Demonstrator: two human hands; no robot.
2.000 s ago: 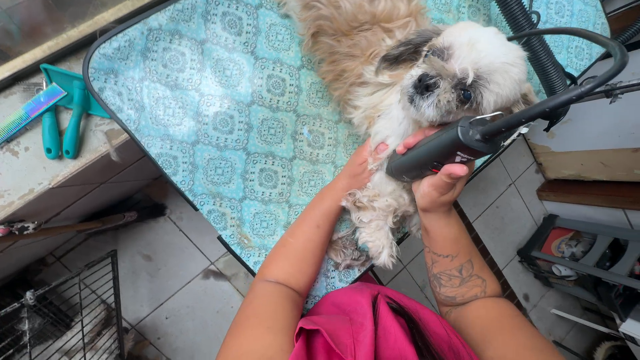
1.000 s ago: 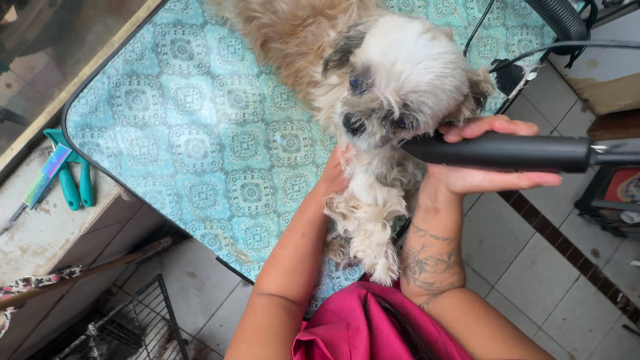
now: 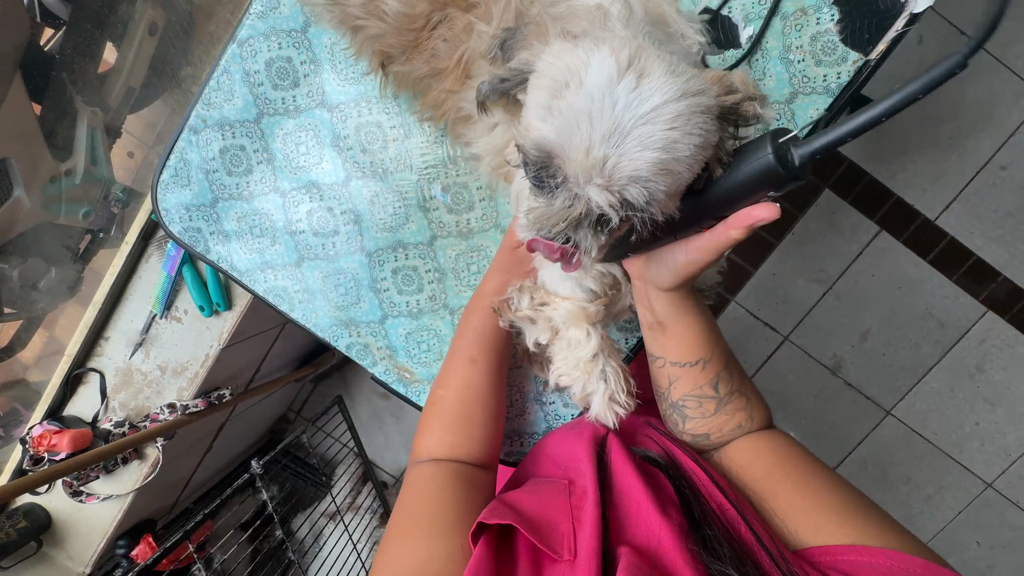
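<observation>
A long-haired cream and tan dog (image 3: 616,128) lies on the patterned blue table cover (image 3: 320,184), head lowered, tongue out, front paws toward me. My right hand (image 3: 696,244) holds black corded electric clippers (image 3: 728,188), its palm beneath the body and the thumb or a finger stretched along it. The clippers' front end is hidden under the dog's chin. My left hand (image 3: 520,252) is at the dog's chest and upper foreleg, mostly hidden by fur and the muzzle, so its grip does not show.
On the ledge at left lie a metal comb (image 3: 166,276), teal-handled tools (image 3: 206,288) and a patterned strap (image 3: 144,424). A wooden pole (image 3: 168,428) slants above a black wire cage (image 3: 280,496). The clippers' cord (image 3: 896,100) runs off at upper right.
The dog's head has dipped and its tongue now shows. The clippers, earlier lying level across my right hand, now slant up to the right beside its cheek.
</observation>
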